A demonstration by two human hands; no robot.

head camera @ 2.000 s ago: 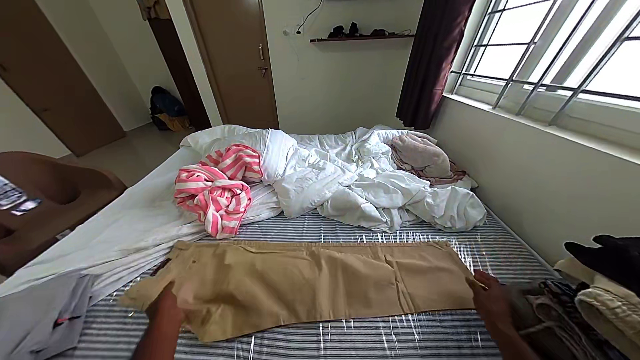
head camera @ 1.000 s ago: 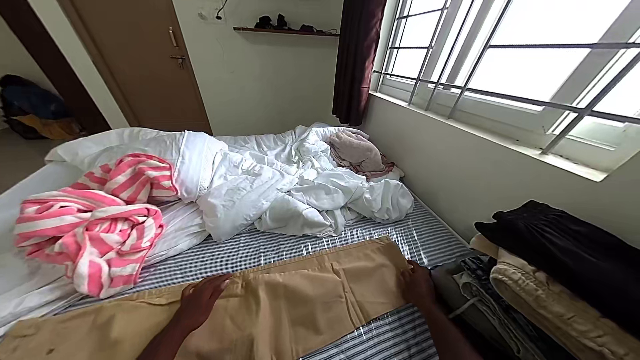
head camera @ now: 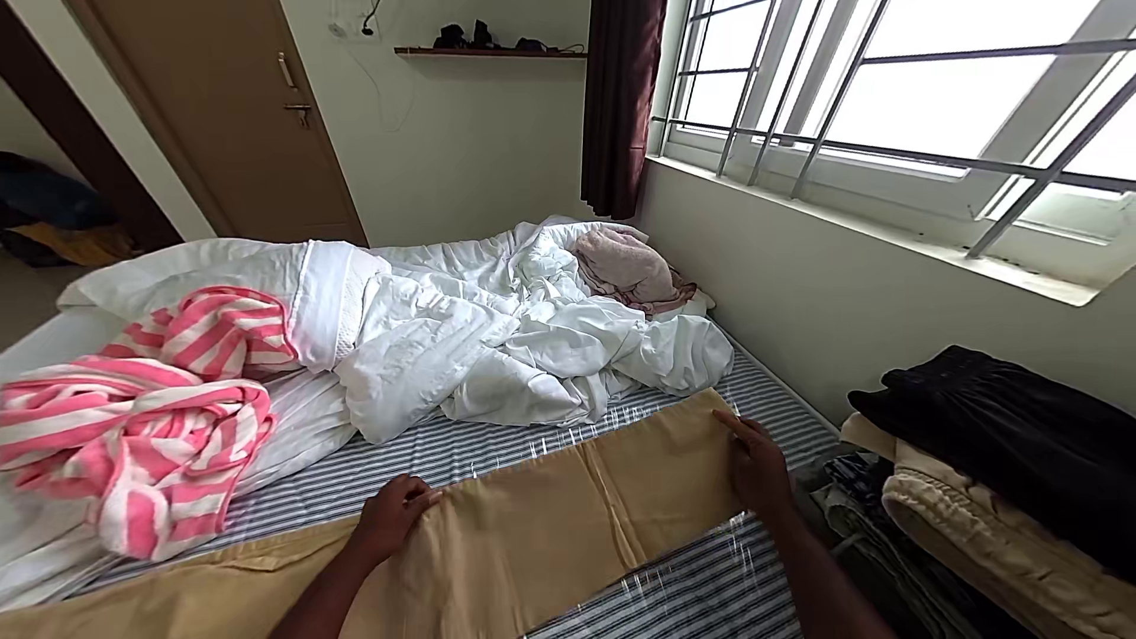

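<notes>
Tan trousers [head camera: 550, 524] lie lengthwise across the striped bedsheet [head camera: 692, 586], one leg end at the right and the rest running off the lower left. At the upper edge, about mid-length, my left hand [head camera: 395, 519] pinches the cloth between thumb and fingers. My right hand [head camera: 754, 461] grips the corner and end of the trouser leg at the right, its thumb on top; the fingers underneath are partly hidden.
A white duvet [head camera: 532, 346] is heaped behind the trousers, with a pink-and-white striped towel [head camera: 186, 417] to its left and a pale pink blanket [head camera: 630, 266] behind. Folded clothes [head camera: 976, 524], topped by a black garment [head camera: 1029, 435], stand at the right beside the wall below the barred window.
My left hand has moved from the left end of the trousers to the middle of their upper edge. My right hand stays at the right end. The view has turned right.
</notes>
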